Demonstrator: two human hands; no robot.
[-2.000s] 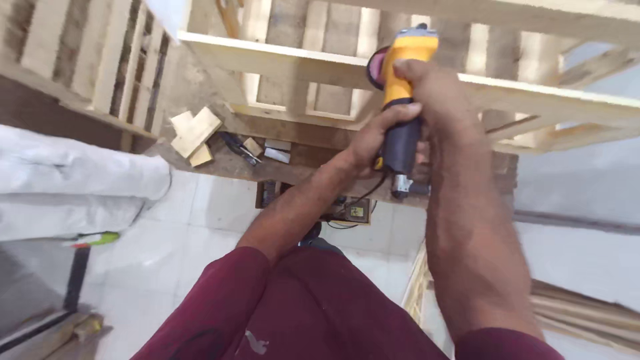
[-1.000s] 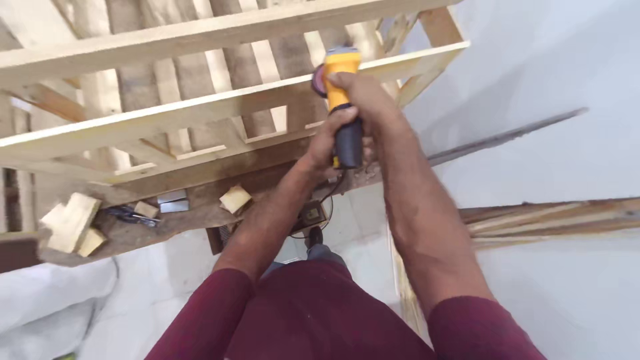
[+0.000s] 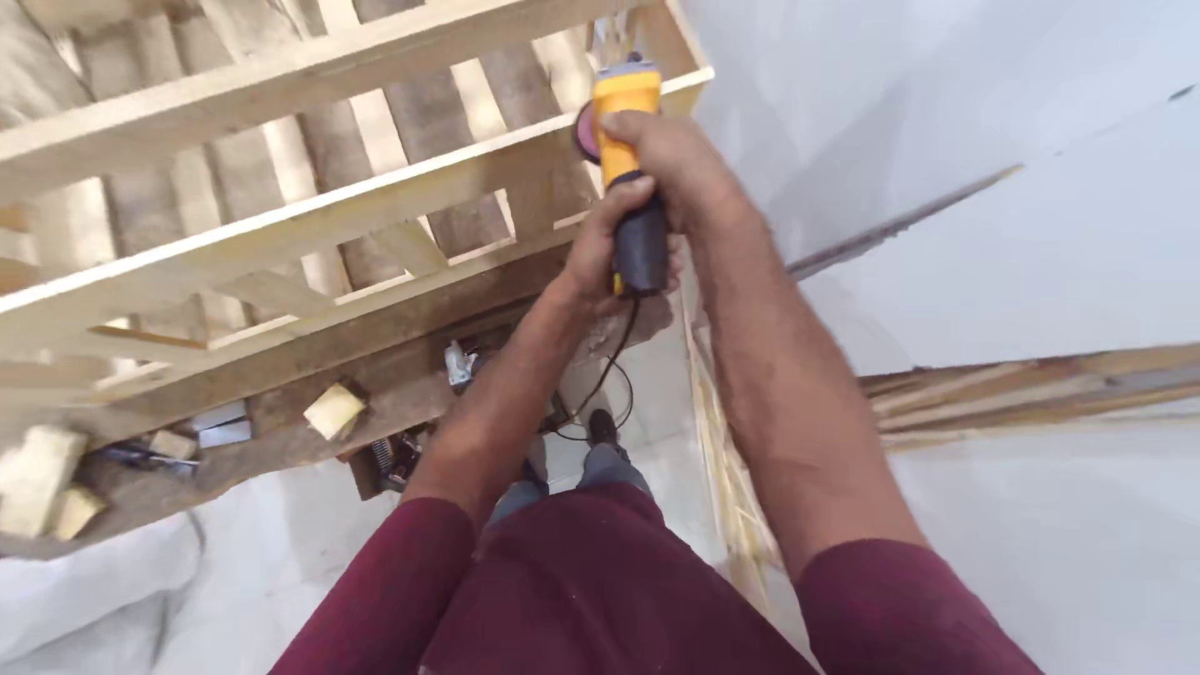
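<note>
Both hands hold a yellow and black angle grinder (image 3: 626, 89) with a pinkish disc (image 3: 588, 132) on its left side. My right hand (image 3: 677, 164) wraps the yellow body near the head. Lower down, my left hand (image 3: 605, 234) grips the black rear part, from which a cord hangs. The disc is at the upper edge of the near rail of a slatted wooden frame (image 3: 403, 192), close to the frame's right corner; whether it touches the wood cannot be told. The frame rests on a worn wooden workbench (image 3: 281, 394).
Wood offcuts (image 3: 335, 411), pliers-like tools (image 3: 141, 457) and small metal pieces (image 3: 225, 424) lie along the bench's near edge. Below stands a box of small parts (image 3: 384, 464). Long wood strips (image 3: 1031, 389) lean or lie at the right. The grinder's cord (image 3: 619, 352) loops near my feet.
Both hands and the grinder have moved right along the near rail, to near the frame's right corner. The view has shifted to the right as well.
</note>
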